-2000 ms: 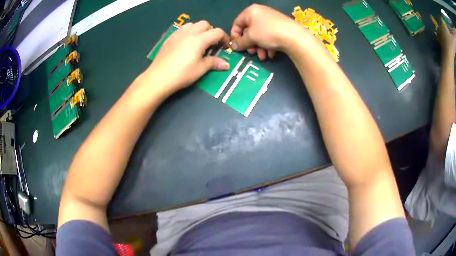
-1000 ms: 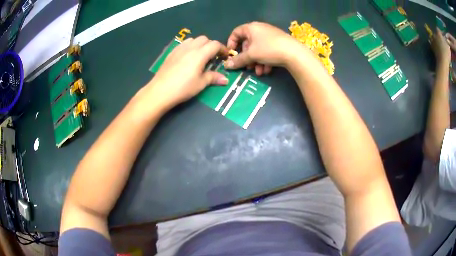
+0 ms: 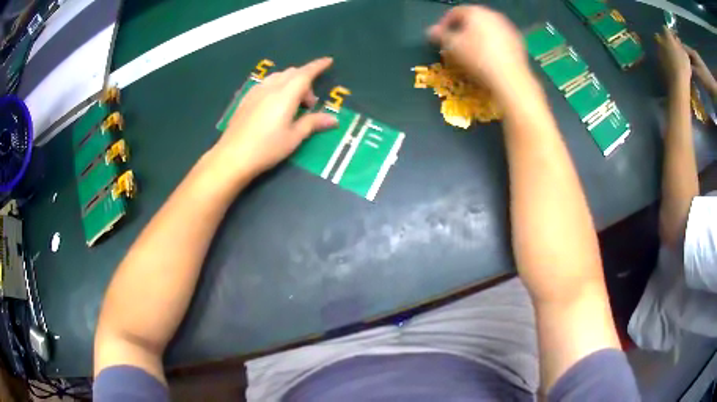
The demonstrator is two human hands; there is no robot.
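A green board strip (image 3: 360, 161) lies slanted on the dark mat in front of me. Two orange flex cables stick out from its far edge, one (image 3: 338, 97) near my left fingertips and one (image 3: 263, 70) beyond my left hand. My left hand (image 3: 275, 106) lies over the strip's middle, fingers spread, thumb on a board; it hides part of the strip. My right hand (image 3: 472, 43) is blurred, over the far side of the orange flex cable pile (image 3: 464, 106). Whether its fingers hold anything cannot be told.
Finished panels (image 3: 101, 177) with orange tabs lie at the left, near a round dark fan (image 3: 14, 145). A bare green panel stack (image 3: 578, 86) lies right of the pile. Further right are another panel (image 3: 609, 31) and another person's hands (image 3: 676, 59). A white stripe (image 3: 204, 39) crosses the mat.
My right hand has left the strip and moved right to the pile. An orange flex cable now shows at the strip where my right fingers were. The strip and left hand have shifted slightly left.
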